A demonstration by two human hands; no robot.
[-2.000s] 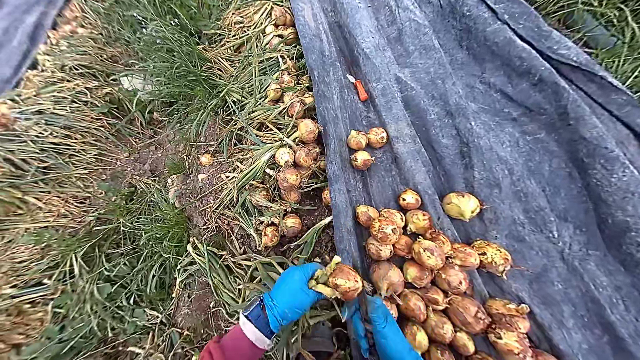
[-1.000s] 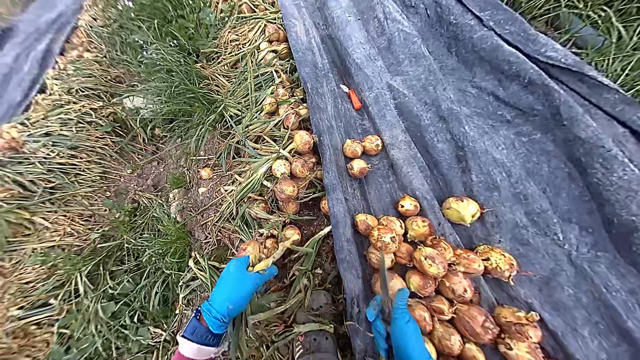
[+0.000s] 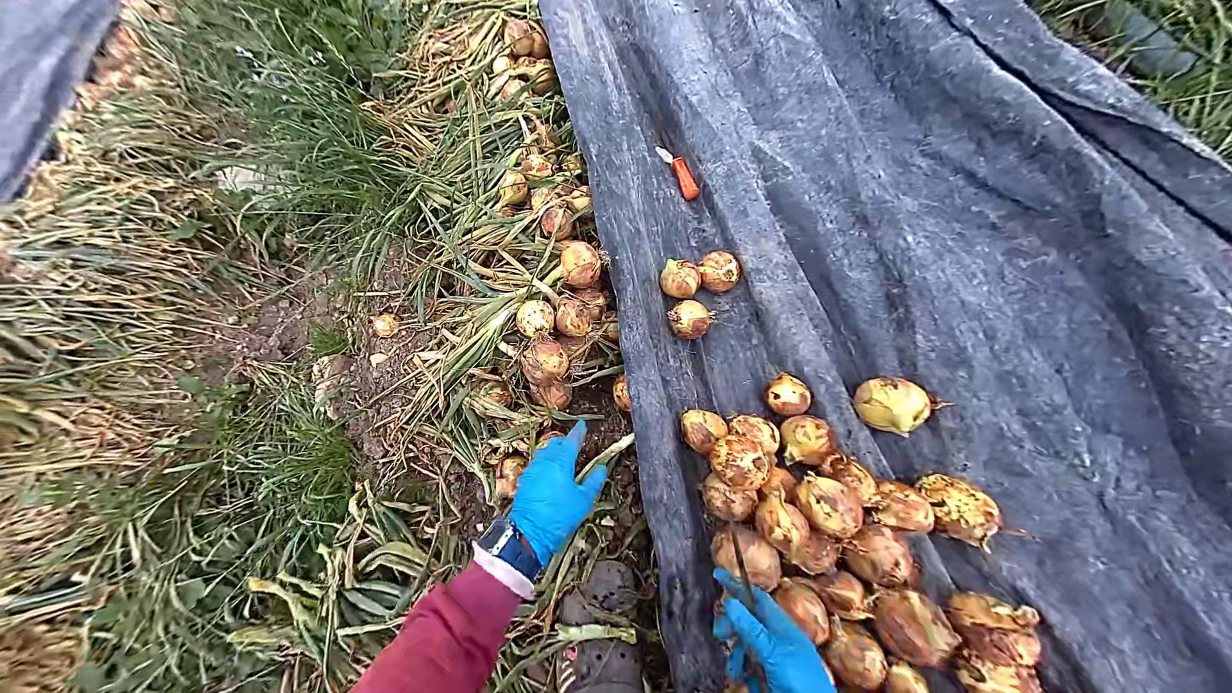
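Note:
My left hand (image 3: 553,496), in a blue glove, reaches over the onions and leaves beside the fabric's edge; its thumb and forefinger are apart and I see nothing held. Close to its fingers lie partly hidden onions (image 3: 510,474). My right hand (image 3: 770,635), also gloved in blue, is closed around a knife (image 3: 739,558) whose thin dark blade points up the view. That hand is at the lower left of a pile of trimmed onions (image 3: 830,505) on the dark ground-cover fabric (image 3: 962,318). A larger pale onion (image 3: 892,405) rests above the pile.
An orange-handled knife (image 3: 684,179) lies on the fabric, above three onions (image 3: 689,319). Along the fabric's left edge runs a row of onions with leaves (image 3: 545,361). A dark shoe (image 3: 604,626) stands on the ground between my hands. Grass and dry stalks cover the left side.
Two seconds ago my left hand held an onion near the knife; that onion has left it. The hand went to the onions on the ground and now shows its fingers apart.

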